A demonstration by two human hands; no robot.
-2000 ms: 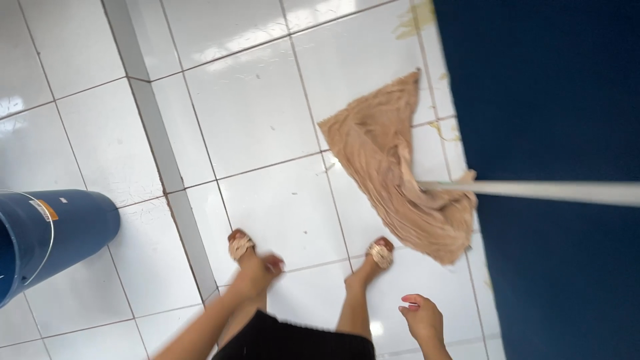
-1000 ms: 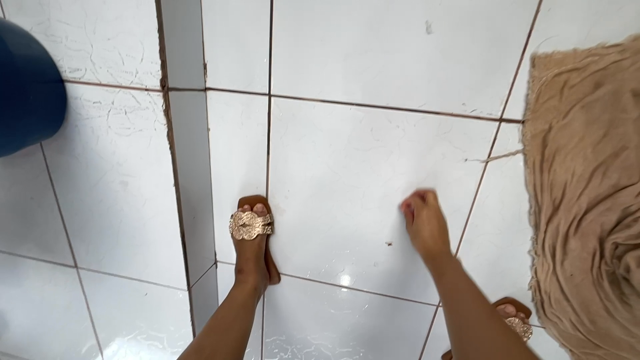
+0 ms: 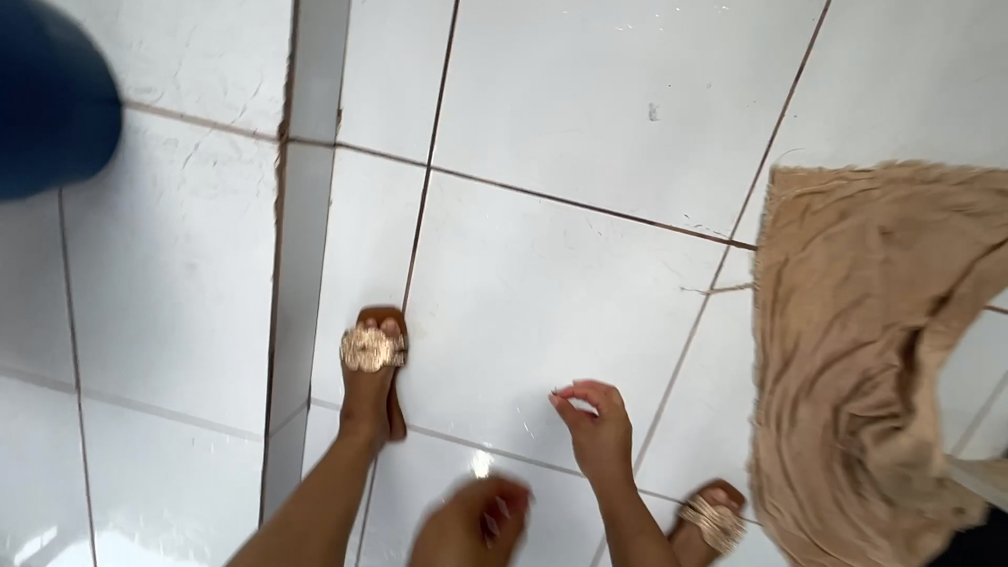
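Note:
My right hand point(image 3: 602, 433) is over the white tiled floor point(image 3: 551, 315), between the two sandaled feet. Its thumb and forefinger pinch a tiny dark bit point(image 3: 554, 392), too small to name. My left hand point(image 3: 472, 524), blurred and with curled fingers, is at the bottom edge, left of the right hand; whether it holds anything cannot be told. To the right of both hands a crumpled tan cloth point(image 3: 850, 315) lies on the tiles, with a loose thread point(image 3: 720, 290) sticking out from its left edge.
A sandaled foot point(image 3: 374, 354) stands beside the tiled step edge point(image 3: 303, 236); the other sandaled foot point(image 3: 713, 516) is close to the cloth. A blue round container point(image 3: 55, 102) stands at the upper left. Small specks and wet-looking marks show on the tiles.
One second ago a small brown speck lay on the floor below my right hand; now that hand pinches a tiny bit. My left hand has come into view at the bottom.

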